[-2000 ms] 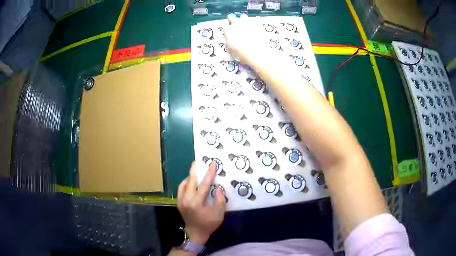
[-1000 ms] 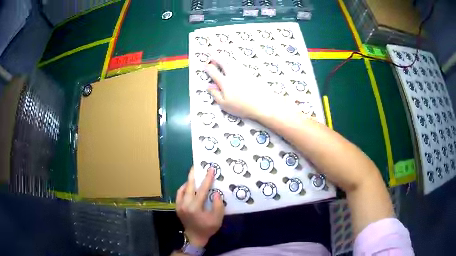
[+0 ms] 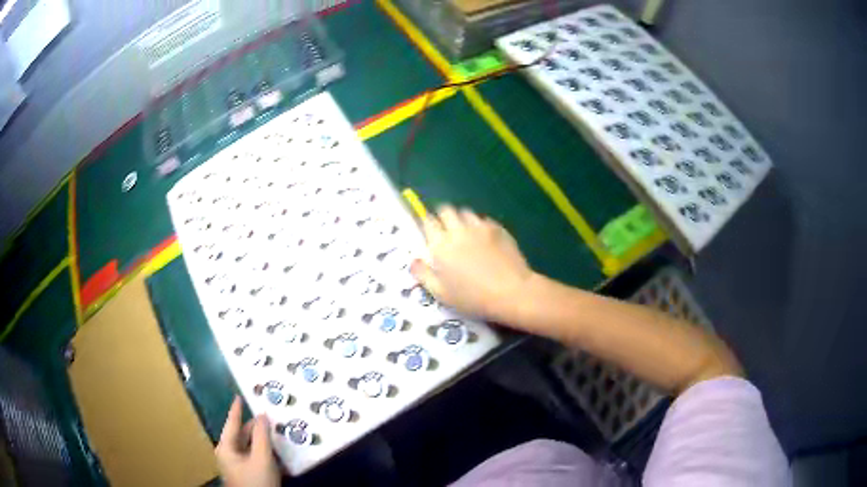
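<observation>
The white foam tray (image 3: pixel 304 285) lies tilted on the green mat, with rows of speaker units in its cutouts; one unit (image 3: pixel 413 359) shows a silver rim near the front edge. My left hand (image 3: pixel 249 455) is at the tray's lower left edge, partly cut off by the frame; its grip is unclear. My right hand (image 3: pixel 475 266) lies over the tray's right edge, thumb side on the tray. The yellow test probe (image 3: pixel 414 203) shows just beyond my right fingers, its lower part hidden by them. Whether they grip it or the tray is unclear.
A brown cardboard sheet (image 3: pixel 138 390) lies at left. A clear rack (image 3: pixel 238 95) stands behind the tray. A stack of filled foam trays (image 3: pixel 656 124) is at right. A loose round part (image 3: pixel 129 181) lies at back left. Another tray (image 3: pixel 618 380) is below the bench edge.
The view has swung right. My right hand has moved from the tray's left columns to its right edge beside the probe. My left hand has moved off the units to the tray's edge.
</observation>
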